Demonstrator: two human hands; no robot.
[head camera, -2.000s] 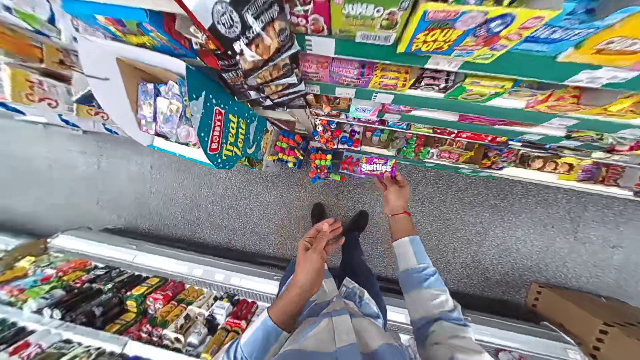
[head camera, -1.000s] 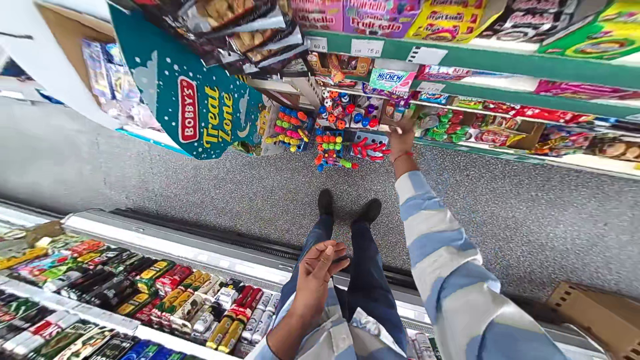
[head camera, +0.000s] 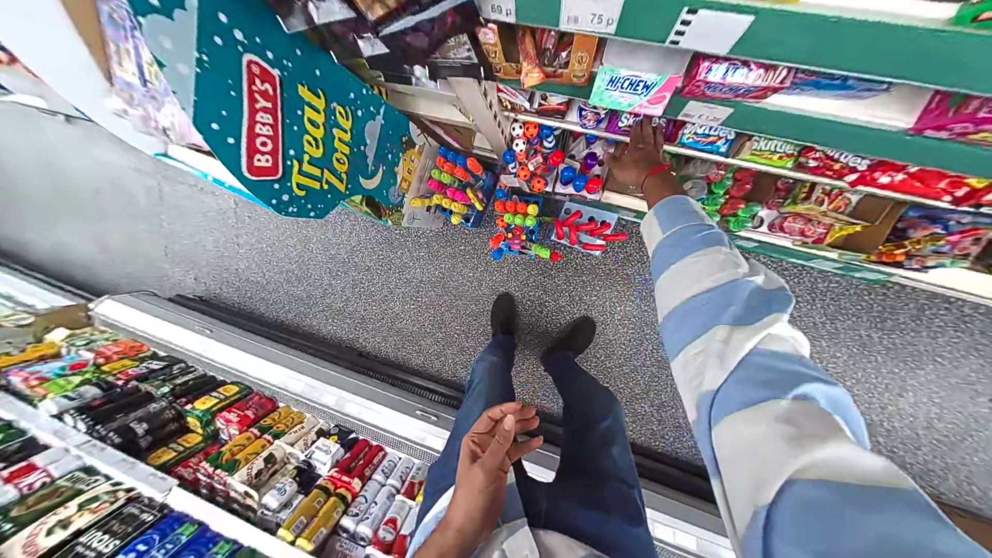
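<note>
My right hand (head camera: 640, 157) reaches into a candy shelf, its fingers at a purple Skittles pack (head camera: 625, 122) that they partly cover; whether they grip it I cannot tell. Right above it lies a Hi-Chew pack (head camera: 634, 91). A blue Skittles pack (head camera: 706, 137) is just right of the hand. Left of it stand small boxes of colourful round-topped sweets (head camera: 534, 159), with red tube-shaped sweets (head camera: 587, 231) below them. Low in the view, my left hand (head camera: 496, 449) is held in front of my legs, fingers curled loosely, with nothing seen in it.
A teal Bobby's display stand (head camera: 287, 116) juts out at upper left. Green shelf edges (head camera: 821, 46) run across the upper right. At lower left is a cooler with rows of drink cans (head camera: 318, 504). My shoes (head camera: 573, 336) stand on the speckled grey floor (head camera: 372, 287).
Two seconds ago my right hand held the purple Skittles pack out in front of the shelf; now that hand is in at the shelf row. The view has moved closer to the shelves.
</note>
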